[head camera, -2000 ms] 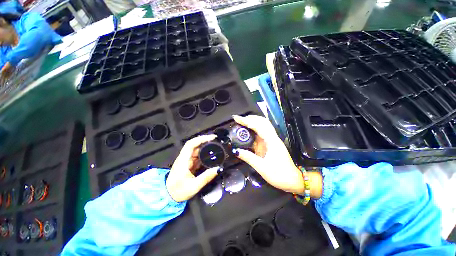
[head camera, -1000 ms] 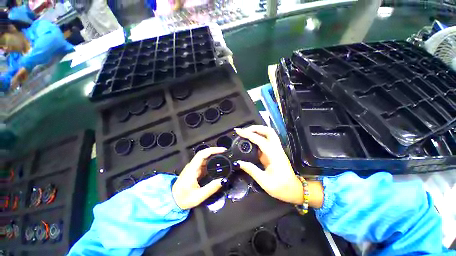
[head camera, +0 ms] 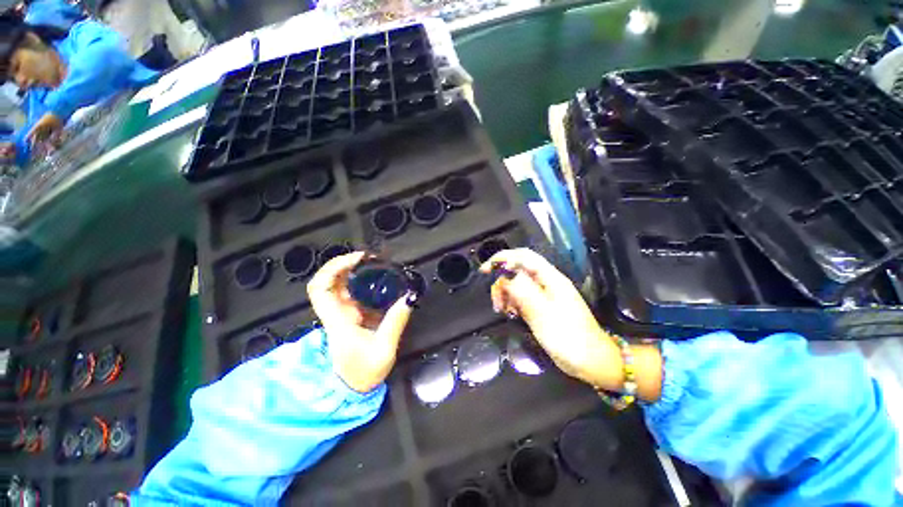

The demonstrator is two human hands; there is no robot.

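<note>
My left hand (head camera: 358,315) holds a dark glossy round watch head (head camera: 376,285) above the dark foam tray (head camera: 401,421). My right hand (head camera: 540,312) is over a middle pocket, with curled fingers at the edge of a dark disc (head camera: 492,253); whether it grips anything is unclear. Another dark disc (head camera: 455,268) lies beside it, and a third is partly behind my left fingertips. Discs with bright reflections (head camera: 480,358) lie in the pocket below. More dark discs (head camera: 428,209) sit in the upper pockets.
Glossy black blister trays (head camera: 693,248) are stacked at right. A black grid tray (head camera: 317,99) lies beyond the foam tray. A neighbouring foam tray (head camera: 163,327) at left holds units with orange rings (head camera: 104,366). A person in blue (head camera: 89,64) is at the far left.
My hands have moved apart. My left hand has moved left and up with its disc, now tilted. The round piece with a pale centre no longer shows in my right hand, now lower over the pocket.
</note>
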